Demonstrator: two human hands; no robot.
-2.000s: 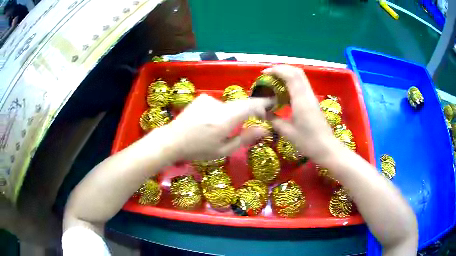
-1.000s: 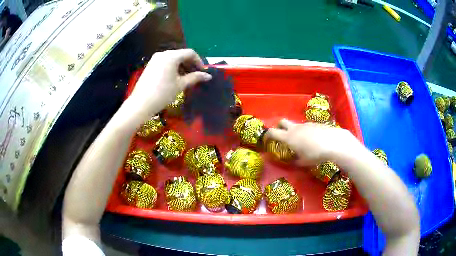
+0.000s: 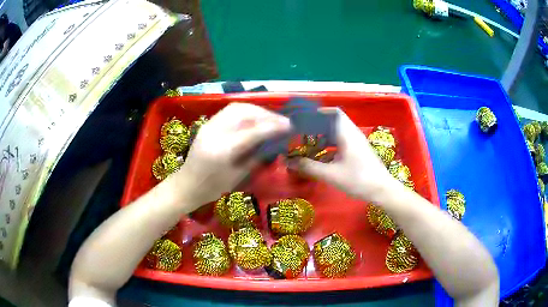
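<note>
My left hand point(image 3: 231, 150) holds a black lining piece point(image 3: 303, 120) over the red tray point(image 3: 336, 283), blurred by motion. My right hand point(image 3: 348, 156) is bent around a gold ornament shell point(image 3: 311, 150) just under the black piece. The black piece covers the top of that shell, so its mouth is hidden. Several other gold shells point(image 3: 249, 246) lie in the red tray, at its front, left and right sides. Some show dark open ends.
A blue tray point(image 3: 481, 174) stands at the right against the red one, with two shells. A cardboard carton point(image 3: 66, 90) lies open at the left. Beyond are a yellow stick point(image 3: 483, 26) and loose shells point(image 3: 533, 141). Part of a person shows top left.
My left hand has moved right with the black piece, towards my right hand. My right hand has lifted a gold shell. A round gold piece in the blue tray no longer shows.
</note>
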